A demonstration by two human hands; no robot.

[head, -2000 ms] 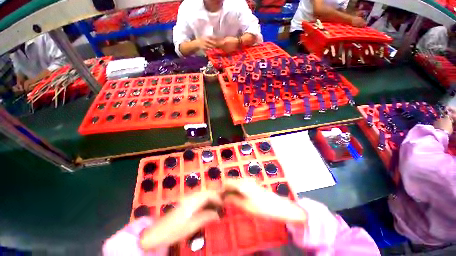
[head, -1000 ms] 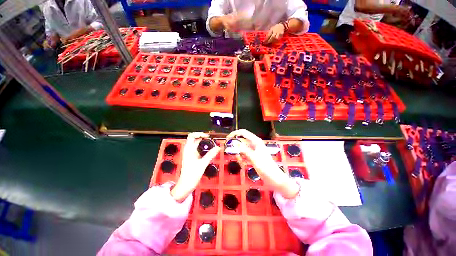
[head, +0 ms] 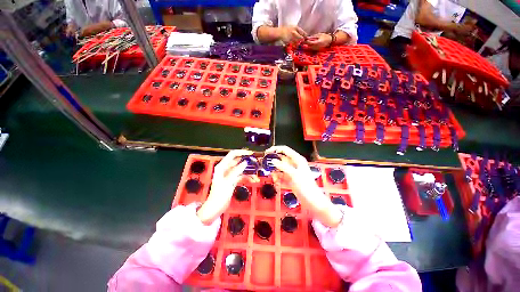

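My left hand (head: 228,175) holds a round watch body (head: 250,165) over the back row of the near tray (head: 277,249). My right hand (head: 293,171) holds a second watch body (head: 270,163) close beside the first. Both faces look dark with bluish-white marks, too blurred to read. The red-orange near tray has round black watch bodies in many square pockets, and several bare pockets at the front right. One body at the front (head: 234,263) has a pale, shiny face. My hands and sleeves hide some pockets.
The far left tray (head: 199,114) holds rows of small watch parts. A small dark device (head: 258,136) sits at its board edge. Strapped watches (head: 365,111) cover the far right tray. A paper sheet (head: 379,199) and small red box (head: 423,199) lie right. People work opposite; a pink sleeve is right.
Both hands came from lower over the near tray to its back row. Since one second ago the two watch bodies have moved closer together. The camera view has also shifted.
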